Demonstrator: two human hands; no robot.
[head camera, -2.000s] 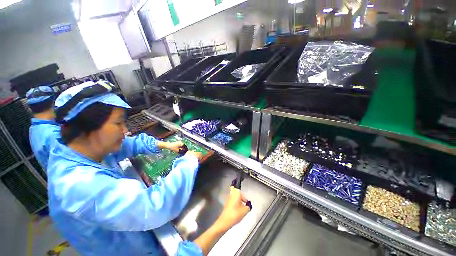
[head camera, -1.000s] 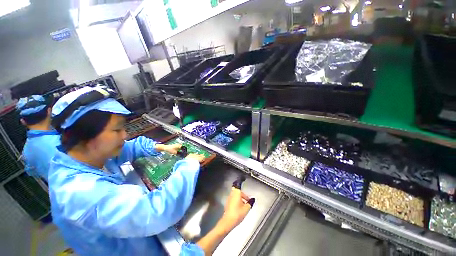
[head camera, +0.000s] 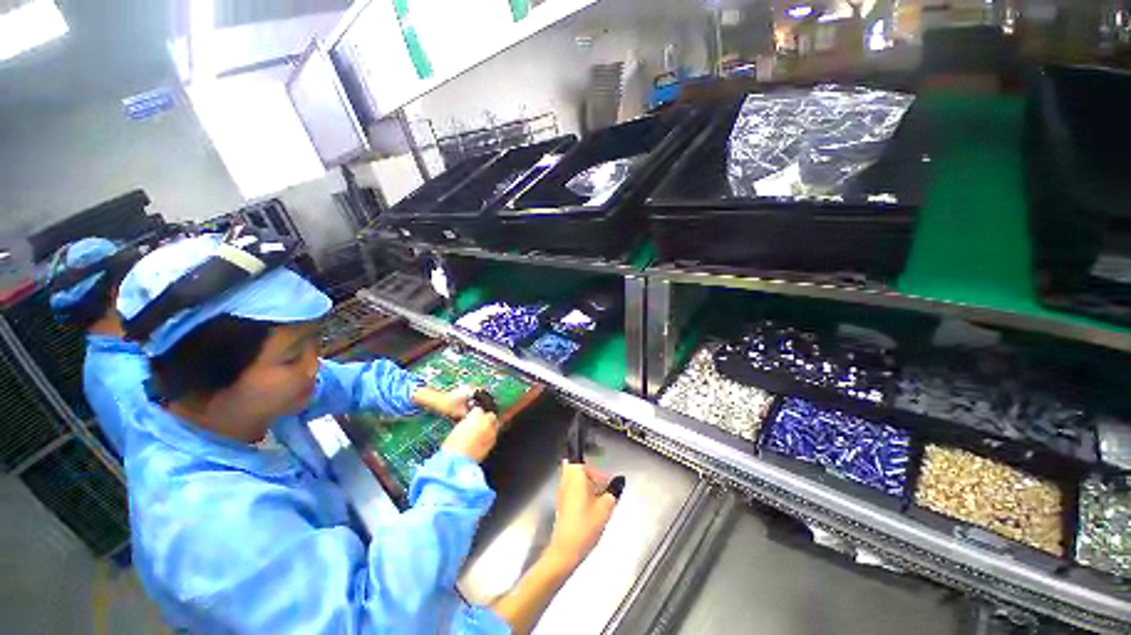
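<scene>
My left hand (head camera: 583, 506) is raised over the bare metal conveyor surface (head camera: 657, 476), at the lower middle. Black finger cots cover the thumb and forefinger, which are apart. I see nothing held between them. The other fingers are hard to make out. My right hand is out of the picture. Nearest in front are bins of silver-white components (head camera: 718, 399), blue components (head camera: 840, 444) and tan components (head camera: 990, 496) on the lower shelf. Black components (head camera: 806, 360) lie behind them. Grey components (head camera: 992, 407) are at the rear right.
A person in a blue smock (head camera: 273, 521) stands close on the left, both hands over a green circuit board (head camera: 416, 437). Another person is behind. The conveyor rail (head camera: 794, 481) runs along the bins. Black totes (head camera: 781, 236) stand on the upper shelf, one with a clear bag (head camera: 812, 143).
The neighbouring person's hands have come together and lifted, and the near forearm is more upright. My left hand stays in nearly the same place, with its forefinger pointing more upright.
</scene>
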